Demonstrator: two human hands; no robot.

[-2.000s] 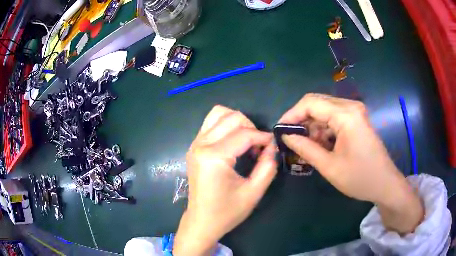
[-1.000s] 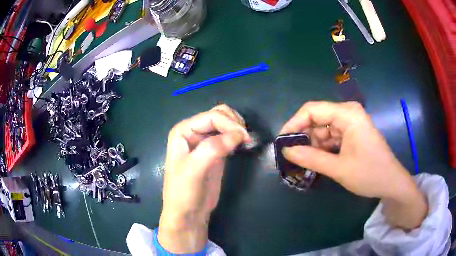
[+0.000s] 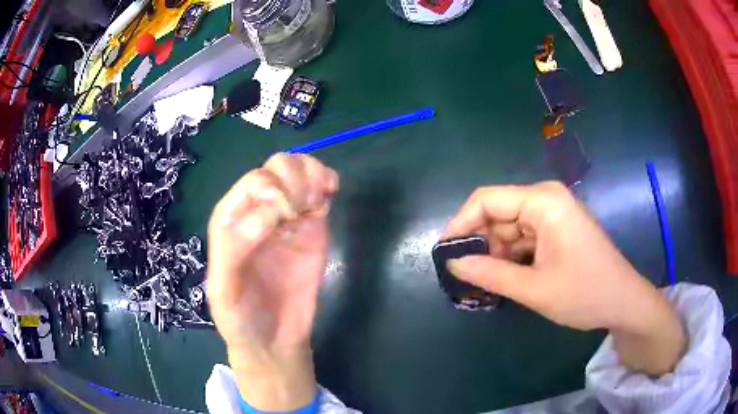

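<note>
My right hand (image 3: 550, 255) holds a small dark watch case with a black display screen (image 3: 463, 267) above the green mat, thumb on the screen. The case's inner parts show at its lower edge. My left hand (image 3: 271, 251) is raised to the left, away from the watch, with its fingers curled together. Whether it holds something small between the fingertips cannot be told.
A blue stick (image 3: 368, 131) lies beyond my left hand, another (image 3: 661, 222) at right. A heap of spring clamps (image 3: 133, 202) lies left. Display screens (image 3: 558, 90) lie back right, an open watch case (image 3: 299, 101) near a glass bottle (image 3: 285, 32). A red tray (image 3: 702, 105) stands right.
My left hand has moved left, away from the watch. My right hand has moved slightly down with the watch still in it.
</note>
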